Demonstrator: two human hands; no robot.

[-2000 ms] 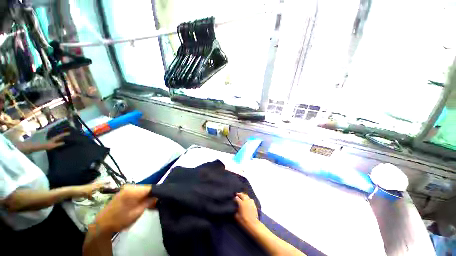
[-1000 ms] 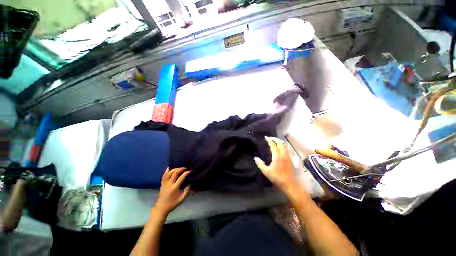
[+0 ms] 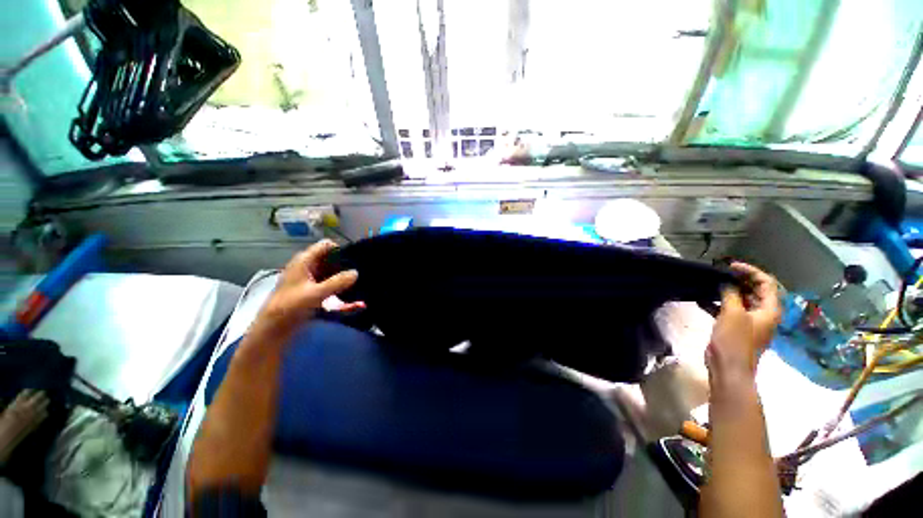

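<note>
The black garment [image 3: 506, 288] is held up by both hands, stretched left to right above the far side of the navy padded board [image 3: 435, 415]. My left hand [image 3: 309, 288] grips its left end, thumb on the near side. My right hand [image 3: 747, 304] pinches its right end. The lower edge of the cloth hangs behind the board. The steam iron [image 3: 688, 455] rests at the right, partly hidden by my right forearm.
Black hangers [image 3: 152, 76] hang at upper left by the windows. A round white object [image 3: 627, 221] sits at the back. A blue box [image 3: 61, 278] lies at left. Another person's hand [image 3: 25, 413] is on dark cloth at the left edge. Hoses [image 3: 865, 379] run at right.
The garment was lying over the navy board and is now lifted off, held up by its two ends. Both hands have risen and spread apart, and the view has tilted up towards the windows.
</note>
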